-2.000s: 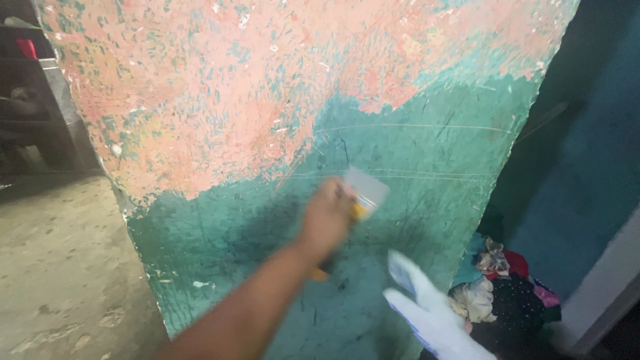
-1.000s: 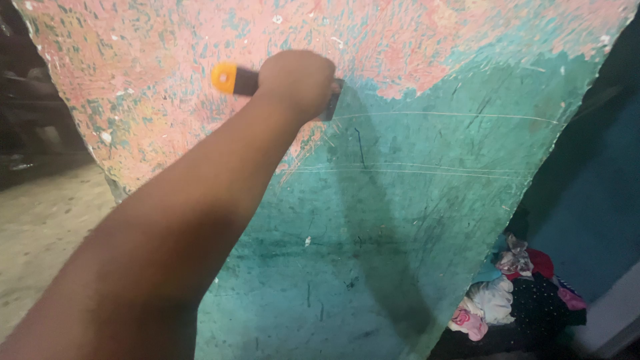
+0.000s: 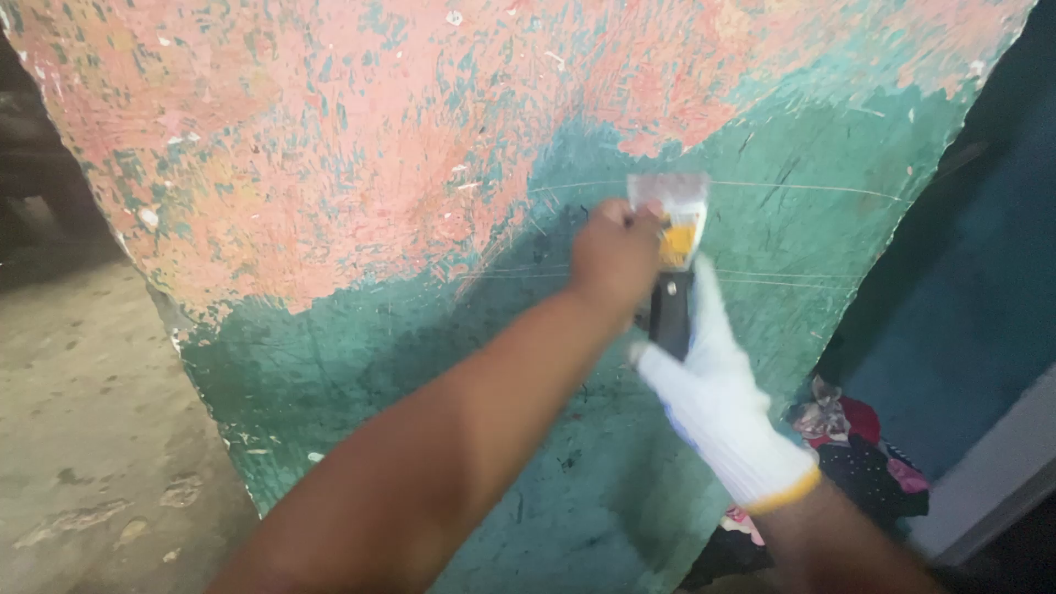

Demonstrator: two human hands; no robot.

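Observation:
A putty knife (image 3: 672,309) with a wide metal blade and a black handle stands upright, blade up, before the painted wall (image 3: 511,346). My bare left hand (image 3: 615,260) is at the blade's left side, fingers bent near its yellow part; blur hides whether they grip it. My right hand (image 3: 718,388), in a white knitted glove with a yellow cuff, lies along the right side of the handle with the thumb apart on the left. The wall has patchy pink paint above and green paint below, with thin scratched lines across the green.
Rough concrete floor (image 3: 82,396) lies left of the wall's chipped edge. On the right, behind the other edge, is a pile of clothes (image 3: 862,462) beside a dark blue wall (image 3: 949,313). A pale ledge or frame (image 3: 990,470) slants at the lower right.
My left hand has come down and right from the pink area, and the putty knife now points blade up. My gloved right hand, out of view one second ago, is beside the handle.

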